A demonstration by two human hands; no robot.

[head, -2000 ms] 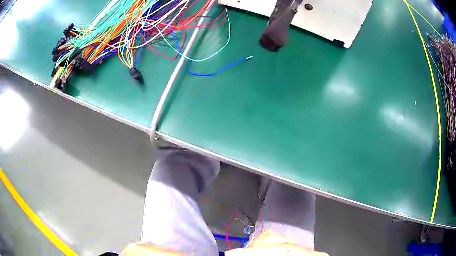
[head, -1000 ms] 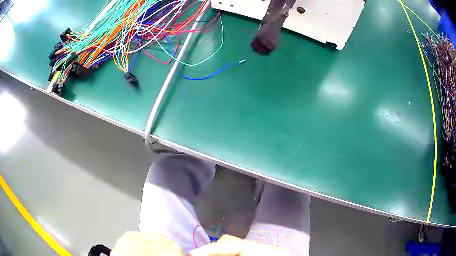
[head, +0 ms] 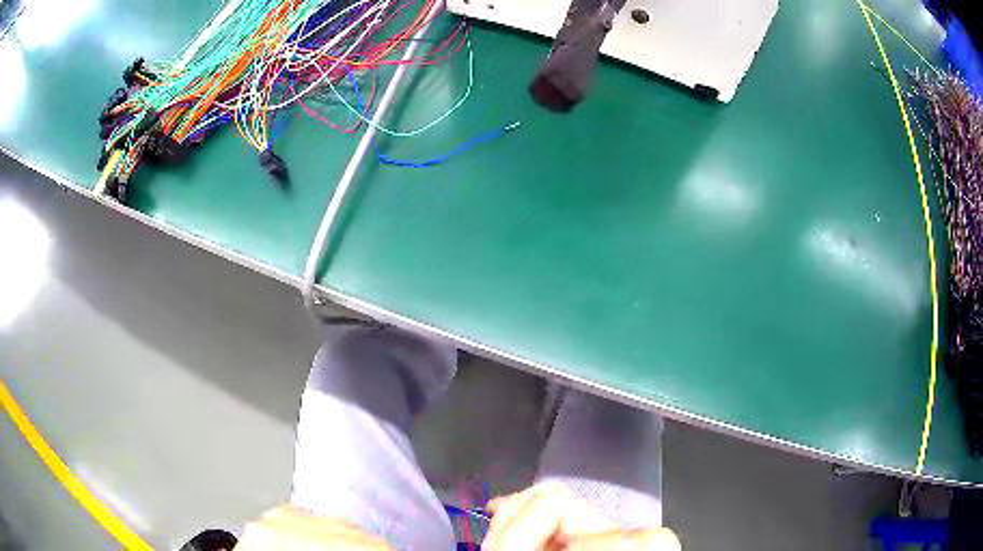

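Thin red and blue lead wires (head: pixel 468 519) show, blurred, over my lap at the bottom edge, between my hands. My right hand (head: pixel 571 523) is cut off by the lower edge; its fingers are bunched at the wires and appear to pinch them. My left hand (head: pixel 307 532) lies further left, mostly cut off by the lower edge; its fingertips and grip are hidden. A dark twisting head (head: pixel 569 70) hangs from the white machine (head: pixel 690 43) at the top.
A loose coloured wire bundle (head: pixel 243 81) with black connectors (head: pixel 129 129) lies at the upper left. A grey cable (head: pixel 345 188) runs over the table edge. A stray blue wire (head: pixel 431 159) lies beside it. A brownish wire bundle (head: pixel 965 183) is beyond the yellow line (head: pixel 927 237).
My right hand moved left, then back right, and now sits apart from my left hand with the wires between them. The table view has shifted slightly left.
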